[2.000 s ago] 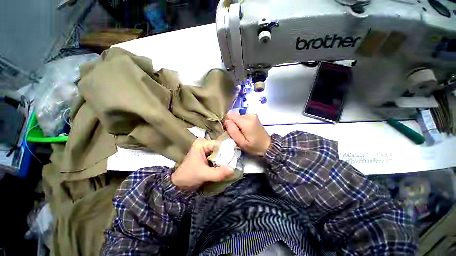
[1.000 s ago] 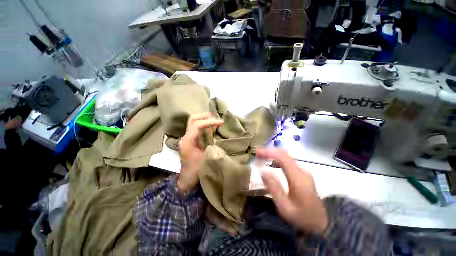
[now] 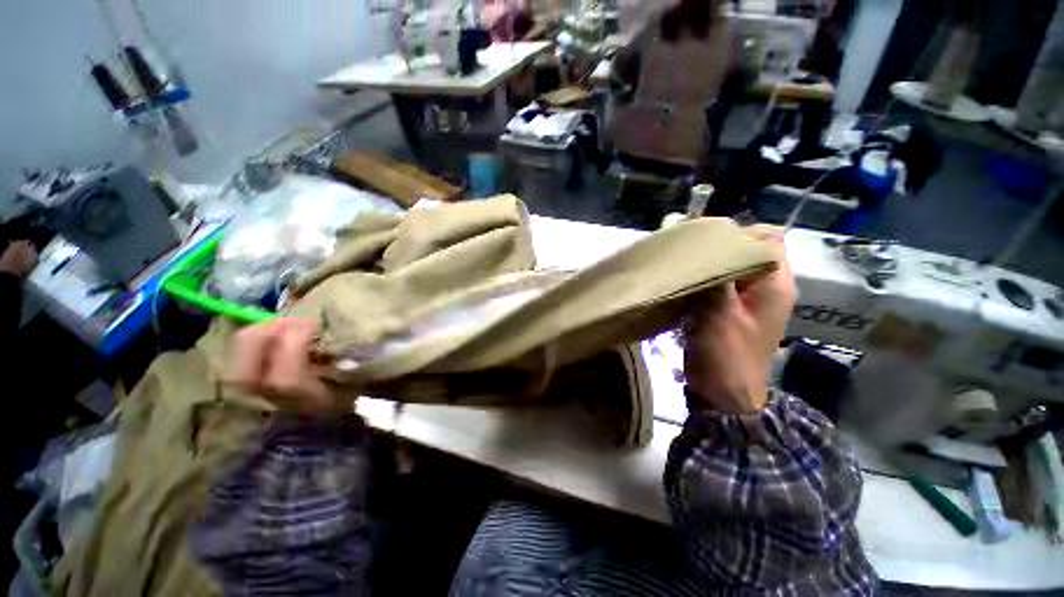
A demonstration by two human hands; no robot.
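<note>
A khaki garment piece (image 3: 560,321) is stretched in the air between my two hands, above the front of the white table and in front of the sewing machine's left end. A whitish strip shows along its upper left part. My left hand (image 3: 286,364), blurred, is closed on its left end. My right hand (image 3: 747,321) is raised and grips its right end. More khaki cloth (image 3: 152,466) hangs at the lower left. The white brother sewing machine (image 3: 933,292) stands at the right; its needle area is mostly hidden by cloth and my right hand.
A green basket (image 3: 193,292) with clear plastic bags is left of the table. A phone (image 3: 814,371) lies under the machine arm, partly hidden. A green-handled tool (image 3: 943,504) lies at right. A person (image 3: 671,88) sits at the back; another person's hand shows at far left.
My hands have moved apart and up, now stretching the khaki piece between them. It lay bunched low before. The right hand, blurred and off the cloth one second ago, now grips it. The view has lifted.
</note>
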